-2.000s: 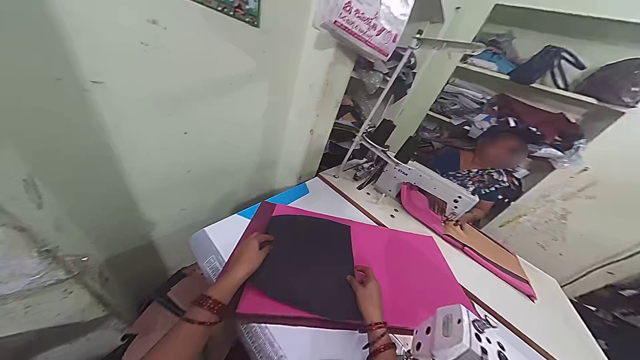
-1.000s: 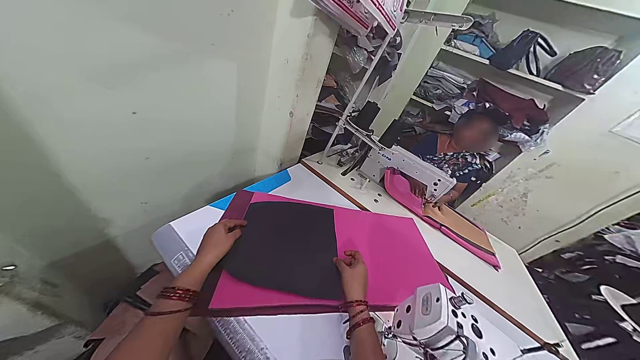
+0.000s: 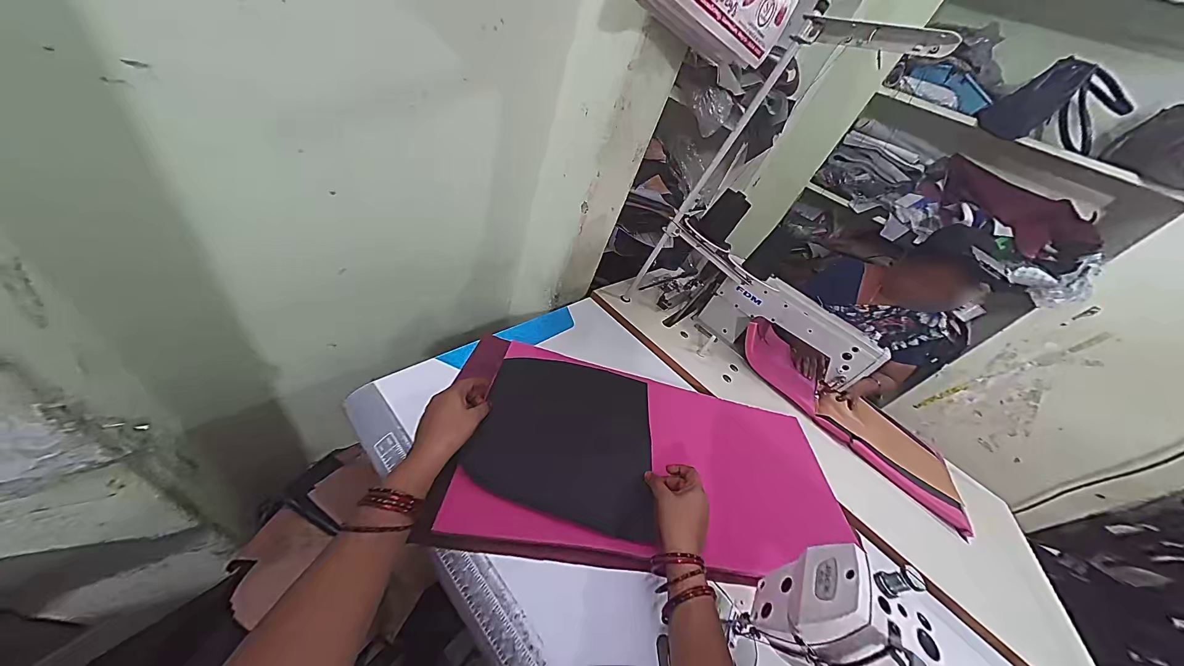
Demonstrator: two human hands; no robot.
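Observation:
A black sheet piece (image 3: 564, 444) with a curved left edge lies over a larger pink sheet (image 3: 740, 462), which rests on a maroon sheet (image 3: 481, 356) on the white sewing table. My left hand (image 3: 453, 421) pinches the black piece at its left edge. At the black piece's right edge, my right hand (image 3: 680, 504) grips it between thumb and fingers. Both wrists bear red bangles. Close to my right forearm stands the head of a white sewing machine (image 3: 819, 601).
Across the table a person (image 3: 916, 296) works pink and tan material (image 3: 888, 453) at a second sewing machine (image 3: 795, 324). Behind are shelves (image 3: 1008, 129) with bags and bundles. A wall (image 3: 324, 185) borders the left. A ruler strip (image 3: 490, 601) runs along the near table edge.
The view has shifted somewhat. Both hands stay at the edges of the black piece, which lies on the pink sheet in all frames.

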